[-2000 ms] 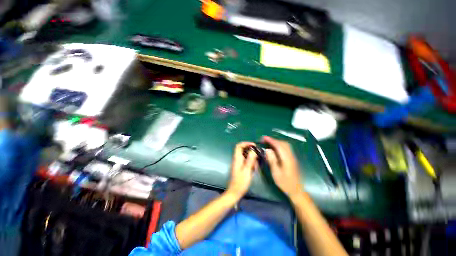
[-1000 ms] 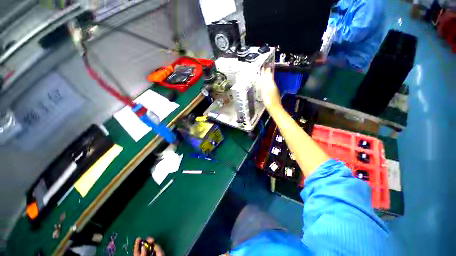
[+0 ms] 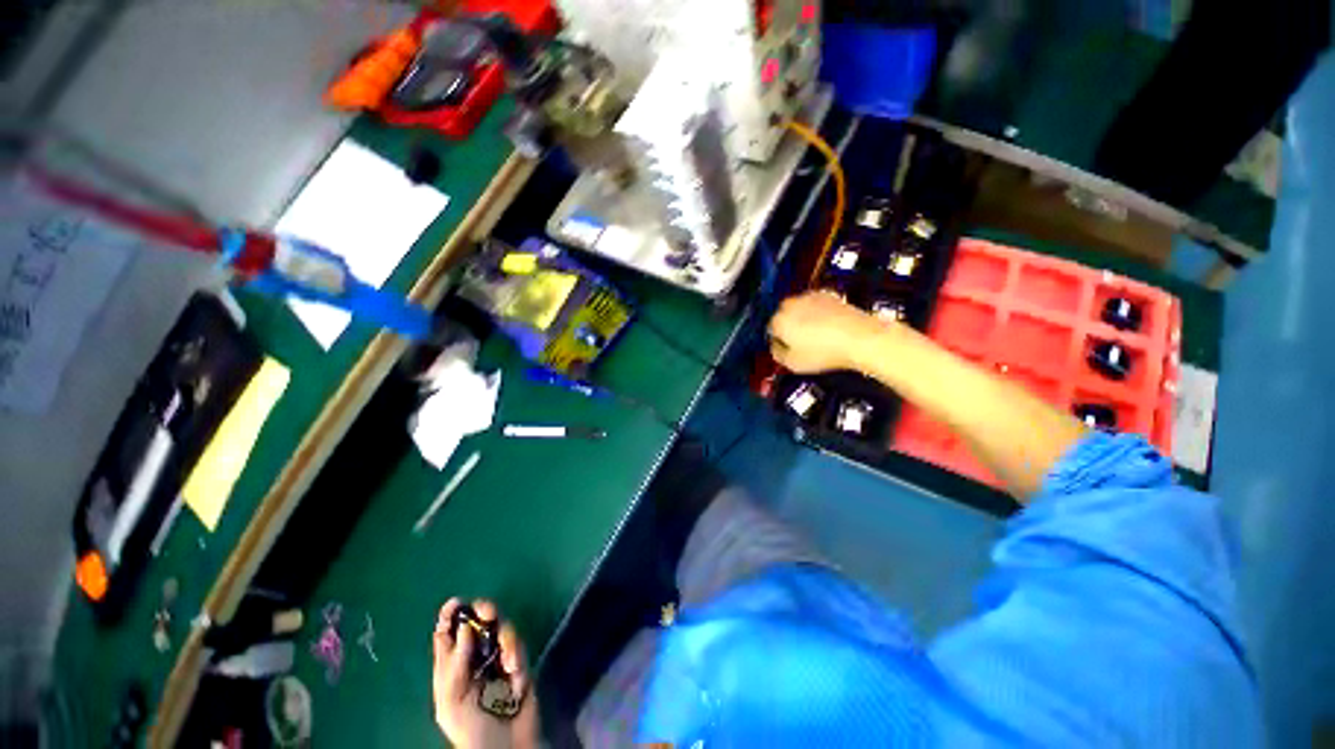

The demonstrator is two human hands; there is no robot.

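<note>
My left hand is at the bottom of the view, over the green mat, with its fingers around a small black module. My right hand is at the left part of the black foam tray, its arm crossing the red tray. Its fingers point down and left, and the fingertips are partly hidden, so I cannot tell whether they hold anything. Modules with bright square centres sit in the black tray around the hand. Several black modules sit in the red tray's right column.
A white machine stands behind the tray, with an orange cable. The blue screwdriver hangs at upper left. A blue and yellow box, white tissue, marker pen and pale tweezers lie on the bench.
The view has swung right and down from the bench. My right hand has come from the white machine down to the black tray. My left hand still holds the module low over the mat.
</note>
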